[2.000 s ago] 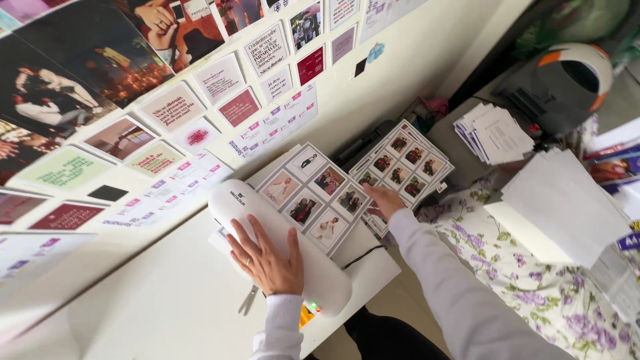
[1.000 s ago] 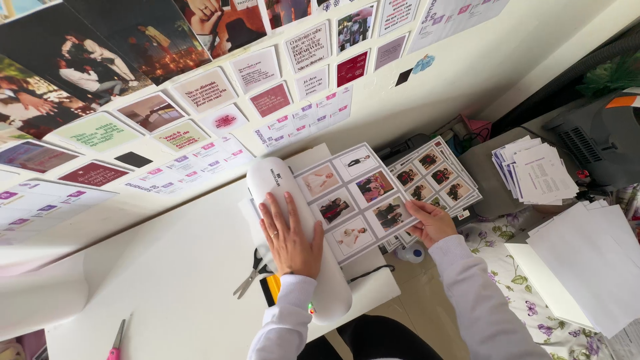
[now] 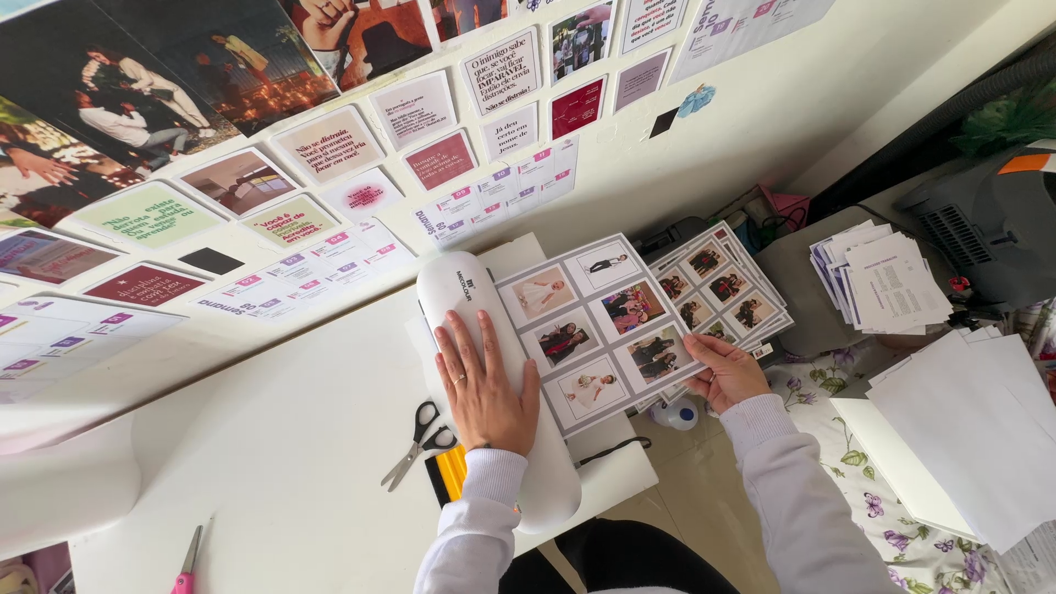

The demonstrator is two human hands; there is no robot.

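A white Mecolour laminator stands on the white table, and my left hand rests flat on its top with the fingers spread. My right hand pinches the right edge of a printed sheet of six framed photos. The sheet's left edge meets the laminator's right side; whether it is inside the slot I cannot tell. Behind and right of that sheet lie more photo sheets, partly covered by it. Left of the laminator are black-handled scissors and a yellow and black tool, partly hidden by my left sleeve.
Pink-handled scissors lie on the white table at lower left. Printed cards and calendar sheets cover the wall behind. Stacked small papers and large white sheets are at right, near a grey and orange appliance. A cable runs beside the laminator.
My right hand now holds the photo sheet at its right edge; two seconds ago it was at the farther stack of sheets. My left hand stays on the laminator. The view has shifted.
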